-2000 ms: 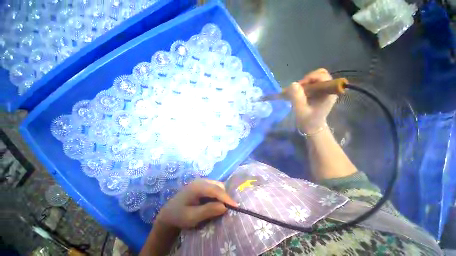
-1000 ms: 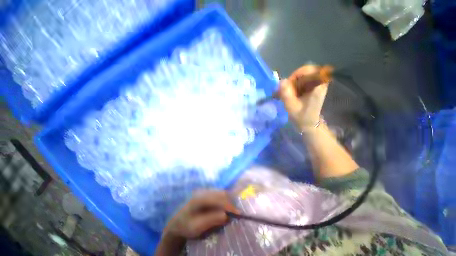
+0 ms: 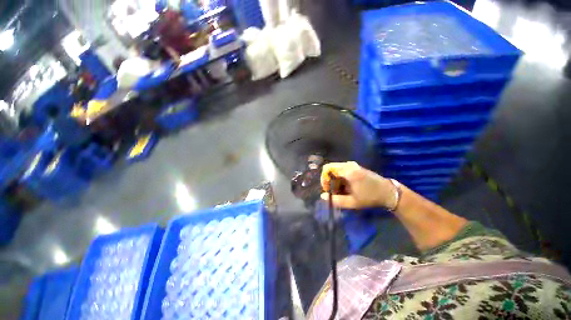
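Note:
My right hand is closed around the orange-tan handle of the soldering iron, right of centre. The iron's tip cannot be made out. Its black power cord hangs straight down from the hand past the apron. My left hand is not in view. The blue tray at the bottom centre holds clear plastic discs in rows. My right hand is above and to the right of this tray, apart from it.
A second blue tray of clear discs stands left of it. A black round fan is behind my right hand. Stacked blue crates stand at the right. White sacks and a blurred workbench with people lie farther back.
The view has swung up and away to the room. The trays now show lower down. My right hand has left the discs with the iron. My left hand has gone out of view.

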